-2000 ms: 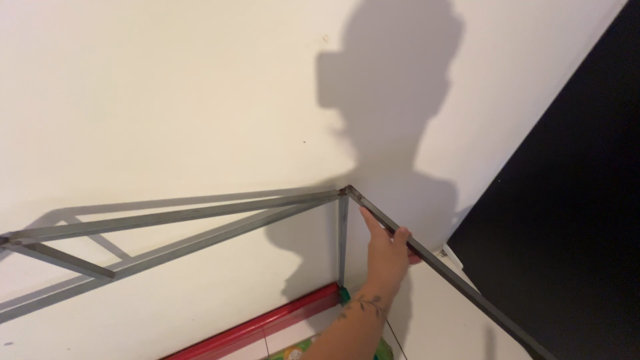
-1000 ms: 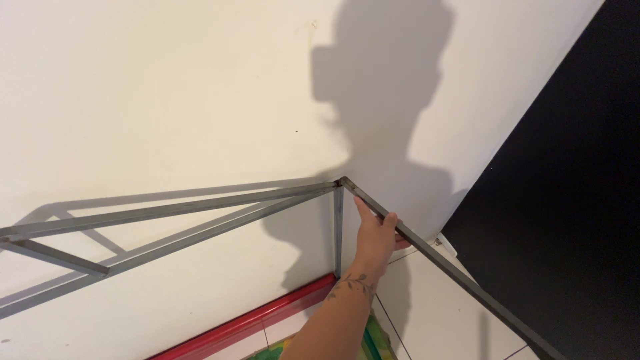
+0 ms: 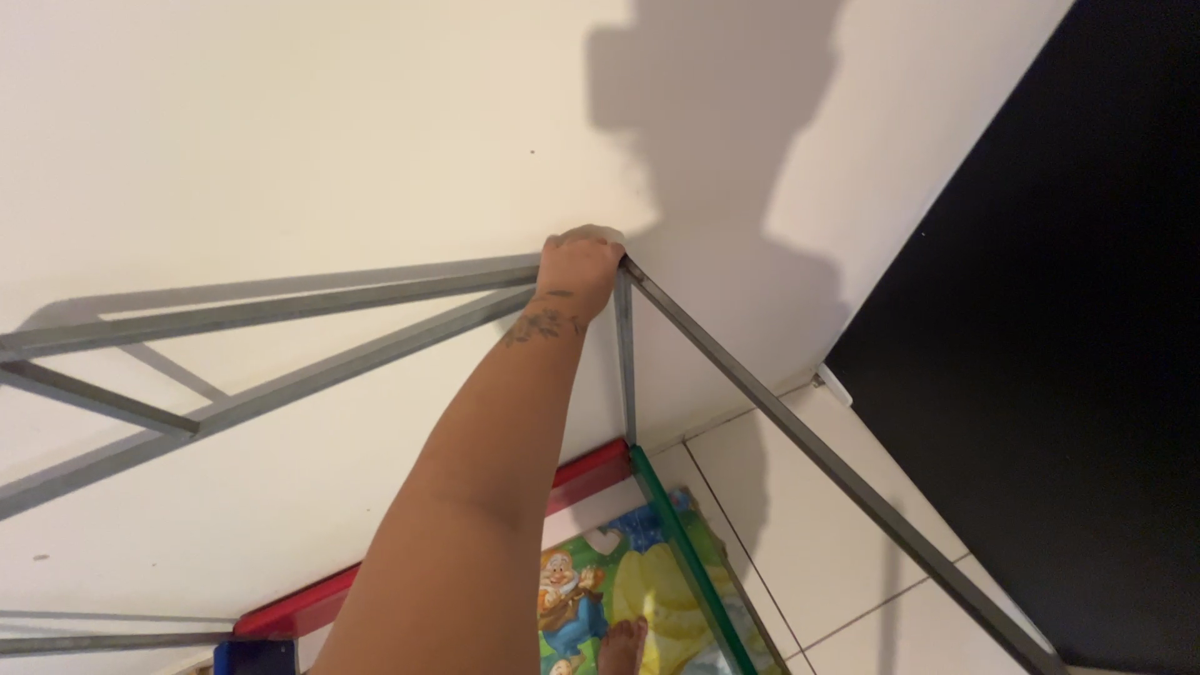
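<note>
My left hand [image 3: 581, 262] is closed around a grey metal frame bar [image 3: 337, 305], just left of the frame's dark corner joint [image 3: 626, 262]. Its fingertips and thumb are mostly hidden. From that joint a long bar [image 3: 797, 427] slopes down to the lower right, and a thin upright [image 3: 625, 366] drops toward the floor. Short and diagonal braces [image 3: 103, 401] join the bars at the left. My right hand is out of view.
Along the white wall [image 3: 281, 122] runs a red rail [image 3: 300, 600], meeting a green rail [image 3: 694, 553]. A cartoon-printed mat [image 3: 647, 581] lies below with a bare foot [image 3: 622, 647] over it. A blue piece [image 3: 255, 656] sits lower left; a black panel [image 3: 1050, 328] stands right.
My left hand has moved from the right-hand sloping bar, across the corner joint, to the bar left of it. The foot and the blue piece have come into view.
</note>
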